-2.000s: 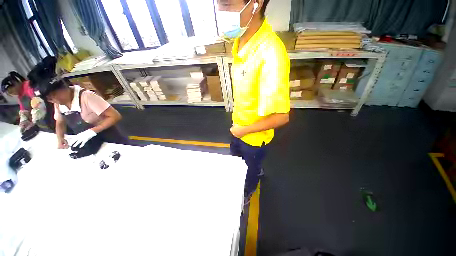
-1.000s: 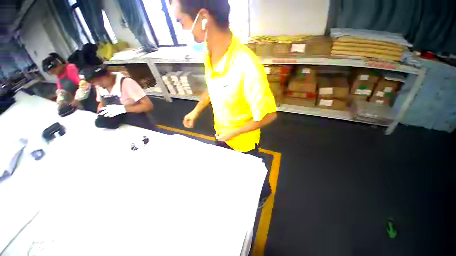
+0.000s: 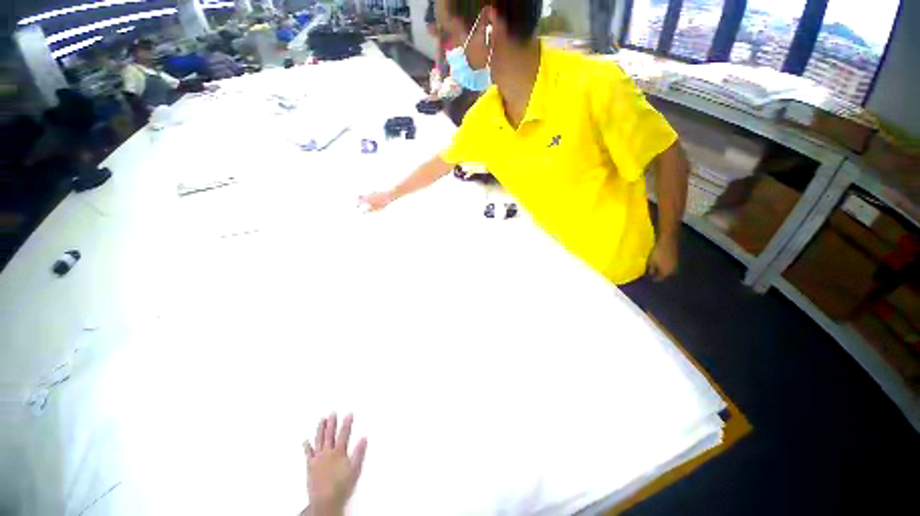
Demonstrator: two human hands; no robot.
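White sheet material (image 3: 404, 333) covers much of the long table, with layered white edges (image 3: 696, 443) at the near right corner. My left hand (image 3: 333, 469) is at the bottom, left of centre, bare, palm down on or just over the white sheet with its fingers spread; it holds nothing. Contact with the sheet cannot be told for certain. My right hand is not in view.
A person in a yellow shirt (image 3: 575, 151) leans over the table's right side, an arm reaching onto the sheet. Small black-and-white objects (image 3: 500, 211), a black item (image 3: 400, 127) and a dark roll (image 3: 67, 262) lie there. Shelves (image 3: 797, 222) stand at right.
The view has swung left along the table. My left hand has come into view at the bottom. The person in yellow now leans in with an arm stretched over the sheet.
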